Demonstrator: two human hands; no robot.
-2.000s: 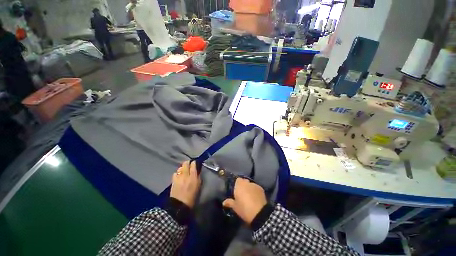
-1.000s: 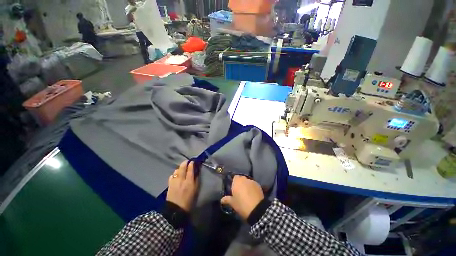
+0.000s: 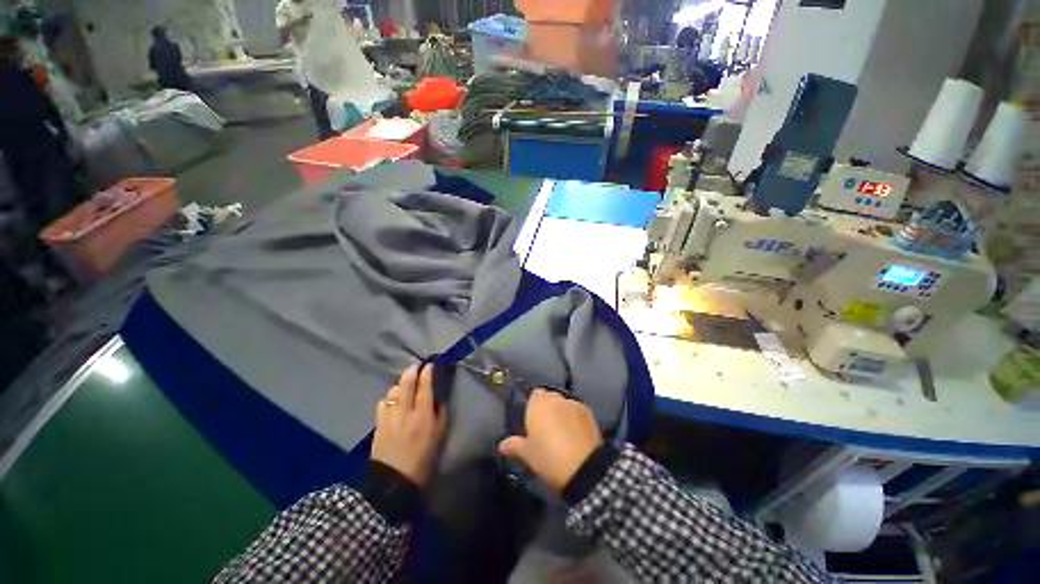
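The grey fabric panel (image 3: 308,285) lies heaped over the green side table and hangs down in front of me. Its blue binding (image 3: 217,399) runs along the near edge and curves around a fold at the right. My left hand (image 3: 408,424) pinches the blue edge at the centre, fingers closed on it. My right hand (image 3: 555,436) holds the scissors (image 3: 497,375) by the black handles. The blades point left to the edge beside my left fingertips; their tips are hard to make out.
The sewing machine (image 3: 787,257) stands to the right with its lamp lit, on a white table (image 3: 730,394) with a blue edge. A white label (image 3: 780,356) lies near its plate. Orange crates (image 3: 354,157) and people stand behind.
The view has shifted slightly. The scissors' blades look a little differently angled at the blue edge. Both hands keep nearly the same place and hold.
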